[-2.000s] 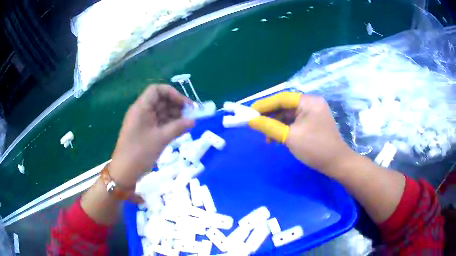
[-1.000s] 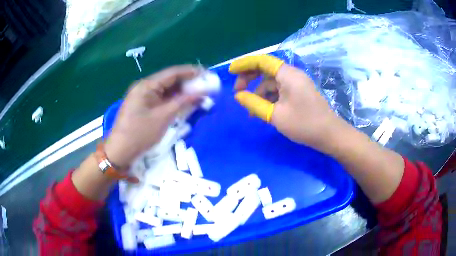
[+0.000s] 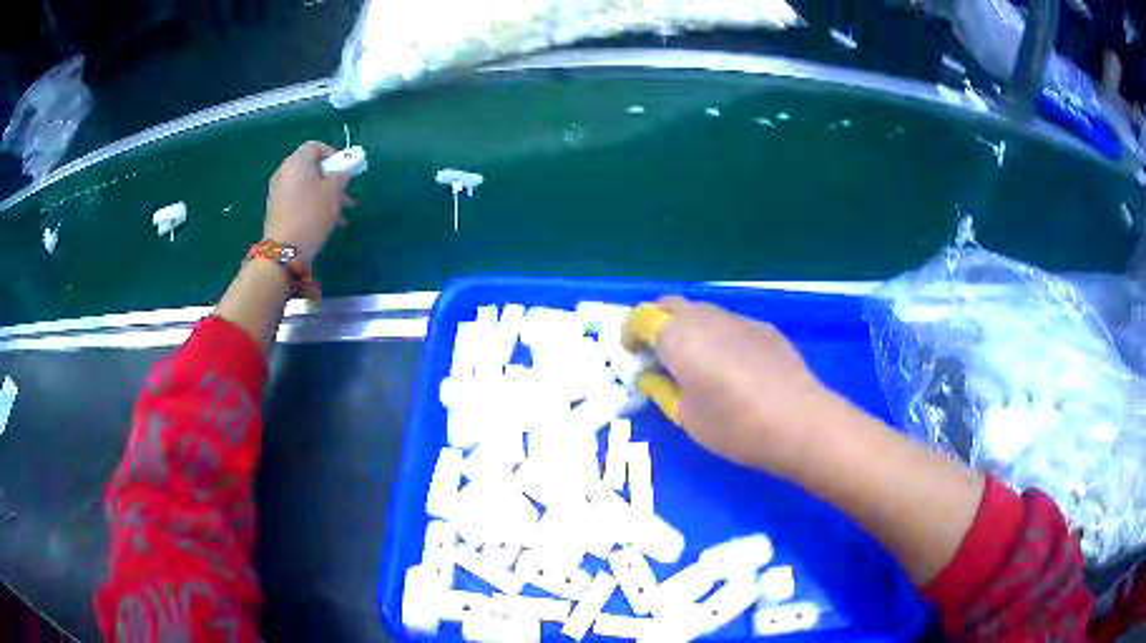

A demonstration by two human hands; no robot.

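Observation:
My left hand (image 3: 305,201) is stretched out over the green conveyor belt (image 3: 566,239) and holds a small white unit (image 3: 344,161) with a thin stem pointing up. My right hand (image 3: 729,377), with yellow finger cots on thumb and index finger, is in the blue tray (image 3: 804,502), its fingertips at the heap of white cover plates (image 3: 515,465). White shows between those fingertips, but whether a piece is gripped cannot be told. Another white unit (image 3: 459,180) with a thin stem lies on the belt, right of my left hand.
A clear bag of white pieces (image 3: 1043,389) lies right of the tray. A full bag (image 3: 503,38) lies beyond the belt. More small units (image 3: 170,217) lie on the belt at left. A pale metal rail (image 3: 365,324) runs between belt and worktop.
My left hand has moved away from the tray, out over the belt, with the white unit. My right hand has moved down to the heap in the tray. The view has shifted.

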